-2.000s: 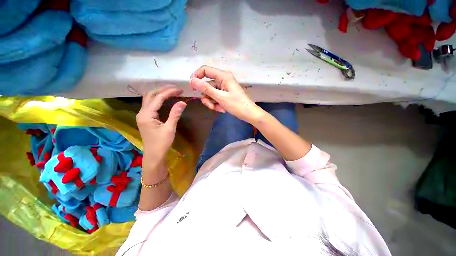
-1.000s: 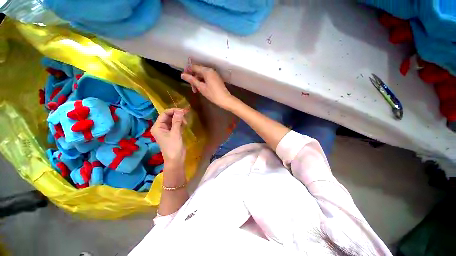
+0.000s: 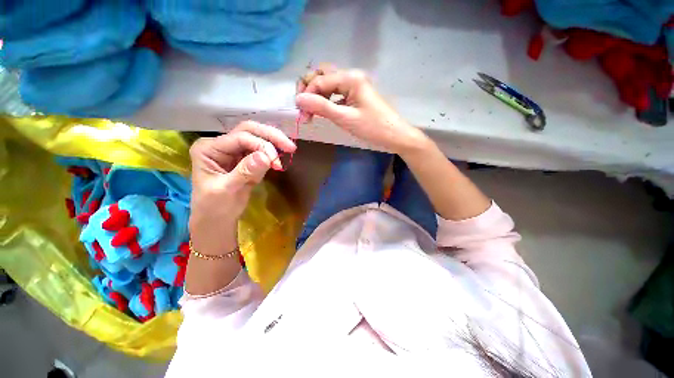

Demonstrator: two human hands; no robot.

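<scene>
A thin red thread (image 3: 297, 133) runs between my two hands at the table's front edge. My left hand (image 3: 240, 159) is pinched on the thread, with a small loop of it at the fingertips. My right hand (image 3: 344, 103) pinches the thread's upper end, above and to the right of my left hand. A needle cannot be made out. No plush piece is in either hand.
Thread snips (image 3: 510, 100) lie on the white table (image 3: 399, 74). Stacked light-blue pieces (image 3: 81, 44) are at the back left. Red bows (image 3: 624, 66) are at the back right. A yellow bag (image 3: 96, 148) of pieces with bows (image 3: 126, 229) stands at left.
The view has swung back, so the snips and stacks show further left than one second ago. My hands now hold a red thread stretched between them; two seconds ago my left fingers were spread.
</scene>
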